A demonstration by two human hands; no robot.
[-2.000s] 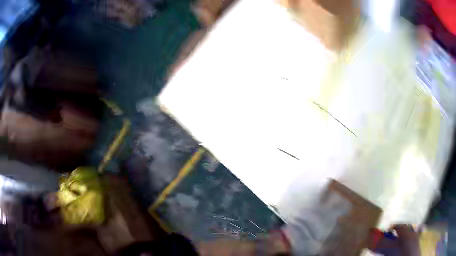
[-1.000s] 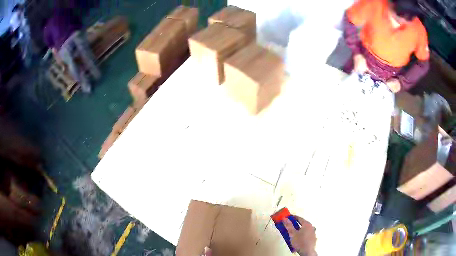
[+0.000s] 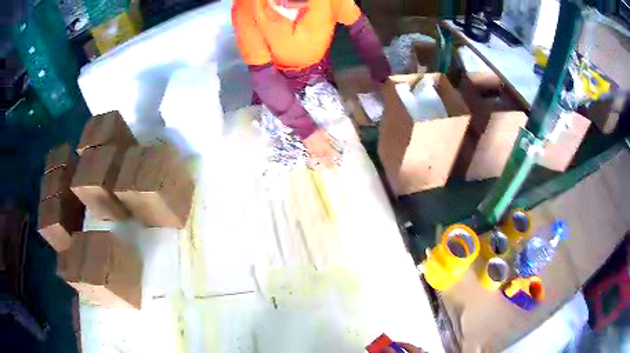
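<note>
The tape gun [image 3: 387, 344] shows its orange-red front and a bit of blue at the bottom edge, right of centre. Only a small sliver of my right hand [image 3: 410, 347] shows around it, cut off by the picture's edge; it holds the gun. My left hand is out of the picture. Closed brown cartons [image 3: 103, 269] stand at the left edge of the pale table [image 3: 228, 317]. More closed cartons [image 3: 155, 185] stand in a group behind them.
A person in orange [image 3: 293, 34] leans over the table's far side, one hand on shiny wrapping. Open cartons [image 3: 421, 155] stand right of the table. The side bench [image 3: 483, 324] holds yellow tape rolls [image 3: 452, 256], a second dispenser [image 3: 523, 293] and a clear bottle [image 3: 537, 255].
The view has swung right, bringing in the side bench. The carton in front of me and my left fingers are out of view there. The tape gun and right hand are now mostly cut off.
</note>
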